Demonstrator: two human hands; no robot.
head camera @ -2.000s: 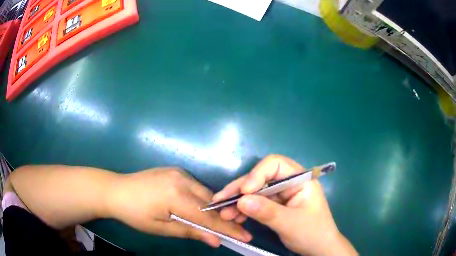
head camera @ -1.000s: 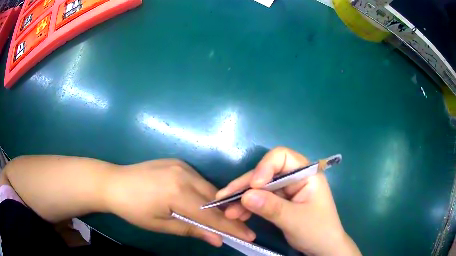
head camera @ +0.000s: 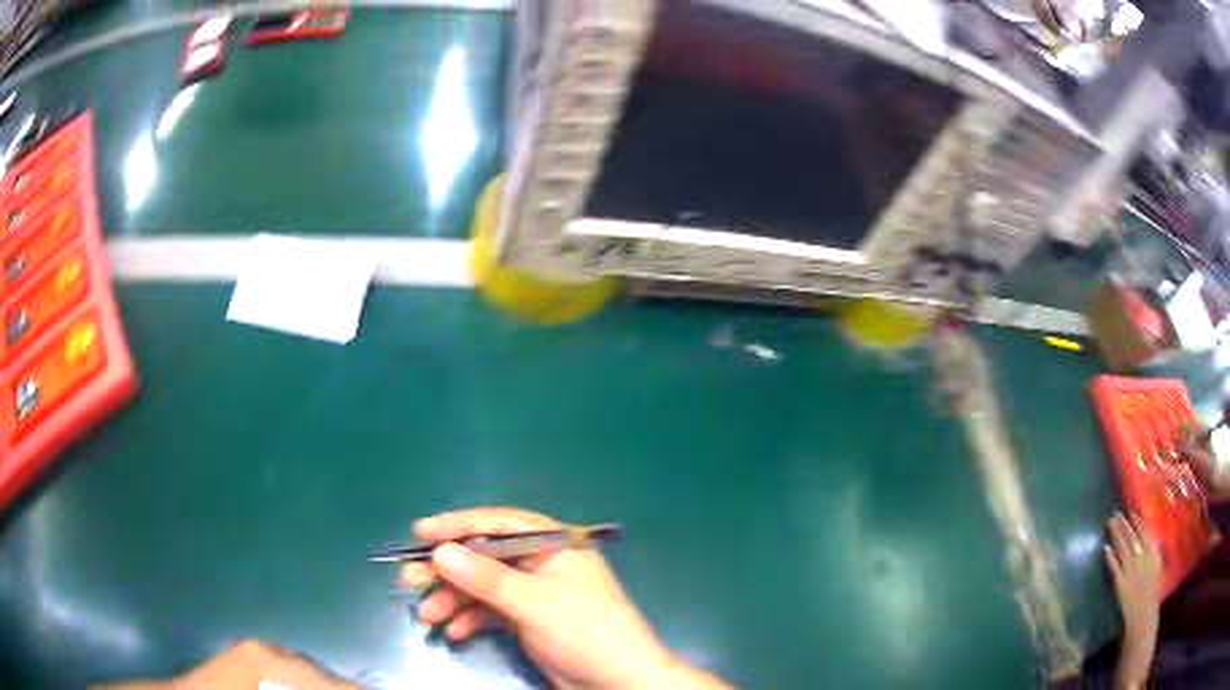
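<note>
My right hand (head camera: 519, 586) is at the lower middle, shut on the dark and silvery tweezers (head camera: 506, 545), whose tip points left. My left hand (head camera: 256, 667) is cut off by the bottom edge at the lower left; only its back shows, with a small white bit of a sheet beside it, and its fingers are hidden.
A red foam tray (head camera: 101, 391) with orange phones is at the left. White paper (head camera: 302, 286) lies on the green bench. A grey instrument (head camera: 755, 148) on yellow feet stands at the back. At the right, another person's hand (head camera: 1136, 573) is by another tray (head camera: 1147, 438).
The view has swung right and up, showing the instrument and another person's tray. My hands now appear lower and farther left, and the left hand is mostly out of the picture.
</note>
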